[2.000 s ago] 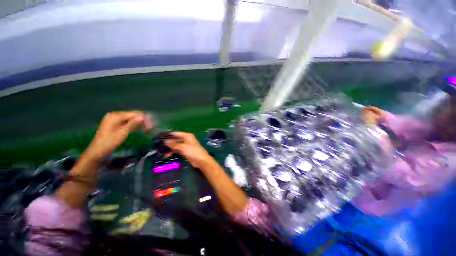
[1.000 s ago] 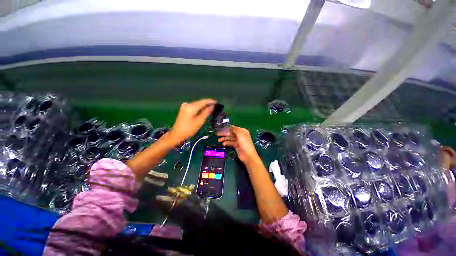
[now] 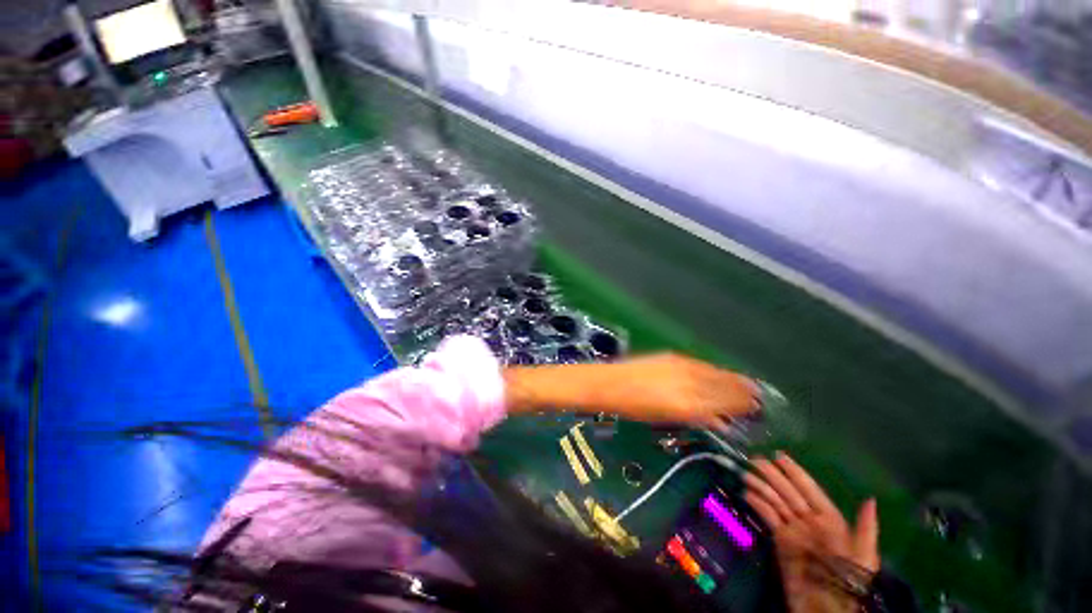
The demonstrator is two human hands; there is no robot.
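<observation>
My left hand (image 3: pixel 707 393) reaches in from the left, above the phone. Its fingers are closed on a dark round unit (image 3: pixel 752 405) in shiny clear film; blur hides the exact grip. My right hand (image 3: pixel 805 517) is just below it, fingers spread, its fingertips near the film; nothing is clearly held in it. The phone (image 3: pixel 728 522) lies between the forearms, its screen lit with purple and coloured tiles. A white cable (image 3: pixel 671 474) curves beside the phone up toward the hands.
Stacked clear trays (image 3: pixel 419 228) with dark discs stand at the far left. Loose bagged discs (image 3: pixel 563 326) lie between them and my left arm. Yellow strips (image 3: pixel 582 455) lie left of the phone. A white machine (image 3: pixel 174 156) stands beyond the blue floor.
The view has swung left, bringing the blue floor and machine into sight; the right-hand tray stack is out of view. My right hand's fingers have spread from the pinch seen earlier.
</observation>
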